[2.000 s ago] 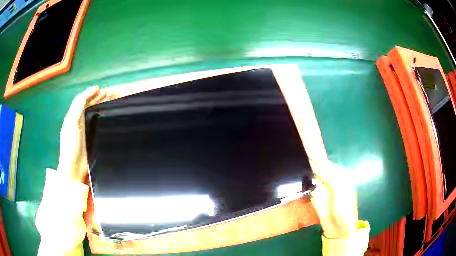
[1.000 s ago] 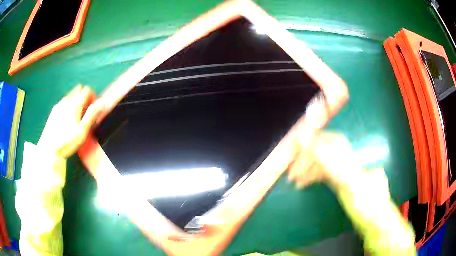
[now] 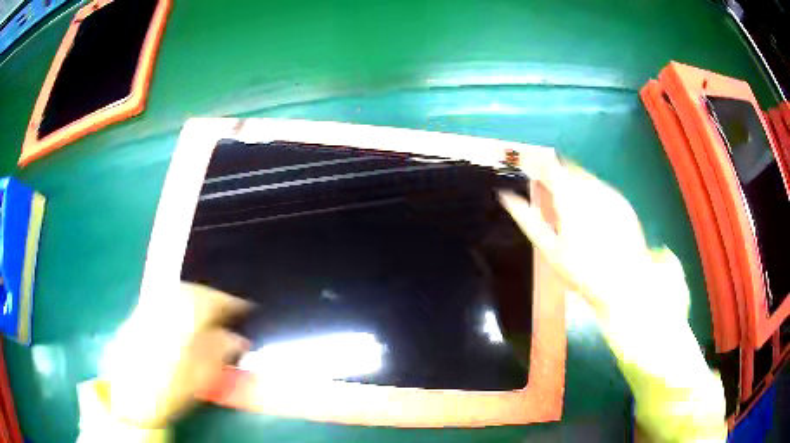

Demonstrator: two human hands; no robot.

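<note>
A glossy black display assembly (image 3: 372, 268) lies face up in its orange foam tray (image 3: 390, 408) on the green mat in front of me. Its hinge and cable edge faces away from me. My left hand (image 3: 186, 346) is blurred, over the tray's near left corner, with fingers reaching above the screen; its exact contact cannot be told. My right hand (image 3: 585, 229) is at the far right corner, its thumb or a finger over the screen's edge and the rest on or beside the foam. Bright lights reflect in the glass.
Another display in a foam tray (image 3: 149, 73) lies at the far left. A blue block with a yellowish side (image 3: 19, 260) sits at the left edge. Stacked orange trays (image 3: 706, 216), the top one holding a dark panel (image 3: 762, 195), stand at the right on the green mat (image 3: 346, 52).
The tray and display have turned around, so the hinge edge now faces away. My right hand has moved to the far right corner, and my left hand has moved down and inward.
</note>
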